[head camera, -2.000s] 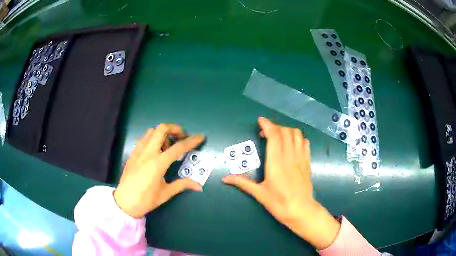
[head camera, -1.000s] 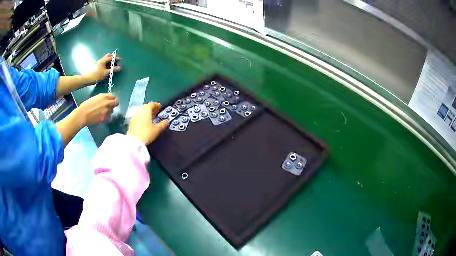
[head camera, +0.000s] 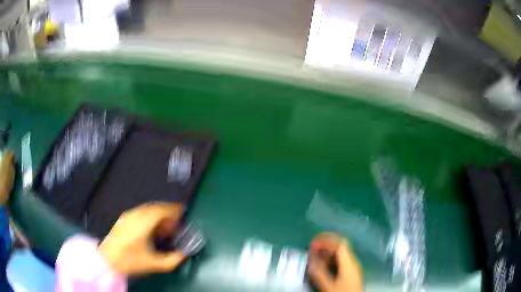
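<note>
The view is blurred. My left hand (head camera: 143, 239), in a pink sleeve, holds a camera lens cover plate (head camera: 189, 238) between thumb and fingers, just right of the parts tray's near edge. Two more cover plates lie side by side on the green bench, one on the left (head camera: 255, 259) and one on the right (head camera: 292, 264). My right hand (head camera: 336, 263) is beside the right plate, fingers curled; whether it touches or holds anything is unclear. The parts tray (head camera: 145, 171) has many plates in its left part and one plate (head camera: 180, 163) in its right part.
Sticker strips (head camera: 409, 228) and a clear carrier film (head camera: 345, 219) lie right of centre. Another black tray (head camera: 485, 211) with plates stands at the far right. Another person's hand (head camera: 6, 175) is at the left edge. Instruction sheets (head camera: 371, 43) hang behind the bench.
The view has swung back to the right. My left hand has moved from the tray's heaped plates to the bench with a plate in it. My right hand is in view again.
</note>
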